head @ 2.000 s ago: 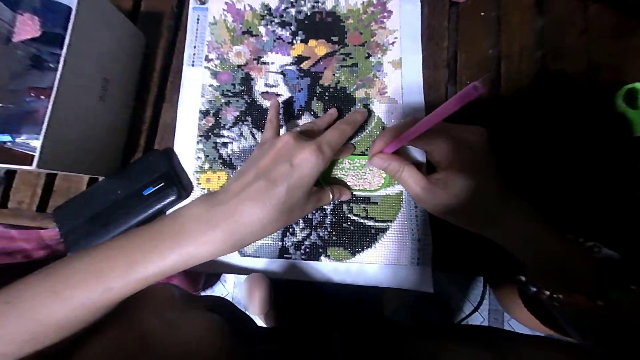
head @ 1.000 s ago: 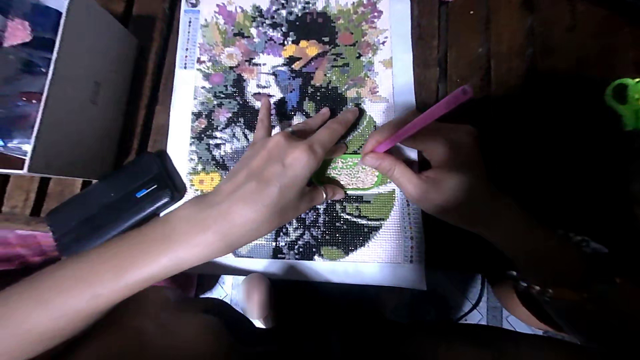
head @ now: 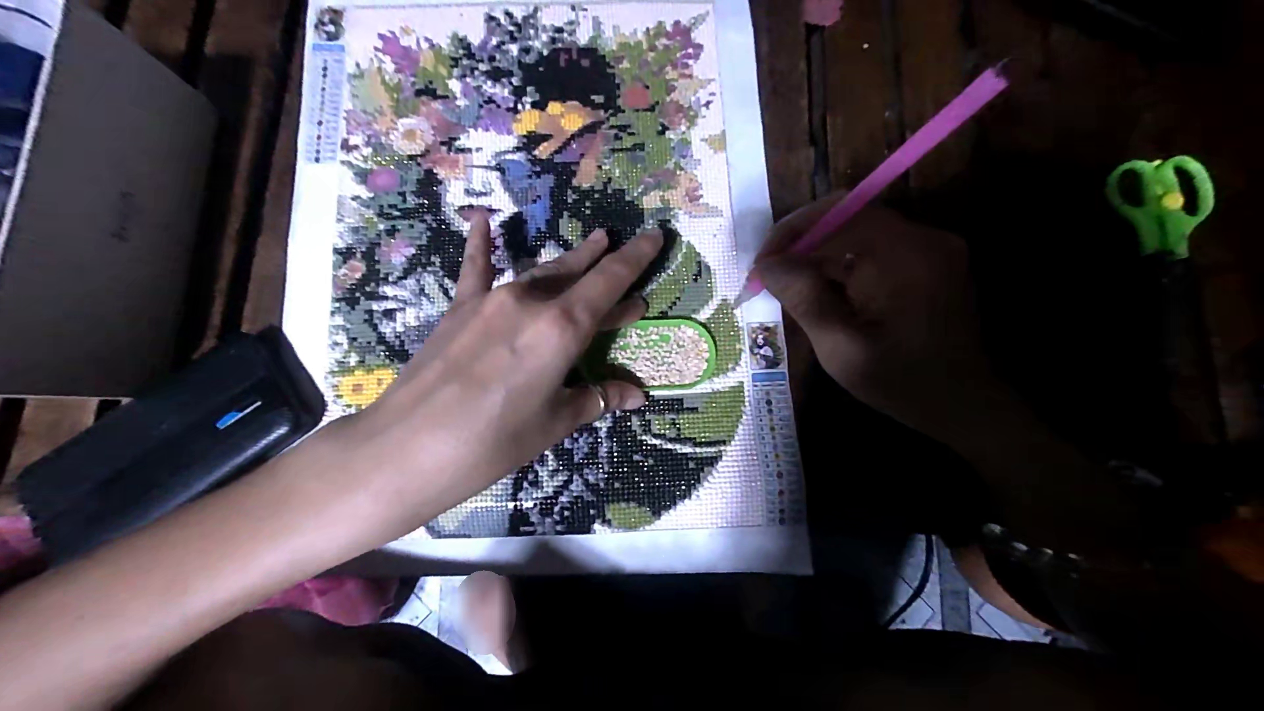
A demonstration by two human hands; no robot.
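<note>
A diamond painting canvas (head: 731, 474) with a figure among flowers lies on the dark wooden table. Across its middle rests my left hand (head: 543, 326), fingers spread, with a ring on the thumb. Between its thumb and fingers it holds a small green tray (head: 713, 357) full of pale beads; the tray's left end is hidden. My right hand (head: 829, 286), in shadow at the canvas's right edge, grips a pink applicator pen (head: 904, 158). The pen's lower tip is at the bead grid, just above and right of the tray.
An open cardboard box (head: 118, 197) stands at the upper left. Below it lies a black case (head: 178, 444), partly beside the canvas. Green-handled scissors (head: 1163, 202) lie at the right on the dark table. A small pink piece (head: 822, 11) is at the top edge.
My right hand and the pen have moved from over the green tray to the canvas's right side. My left hand stays on the tray.
</note>
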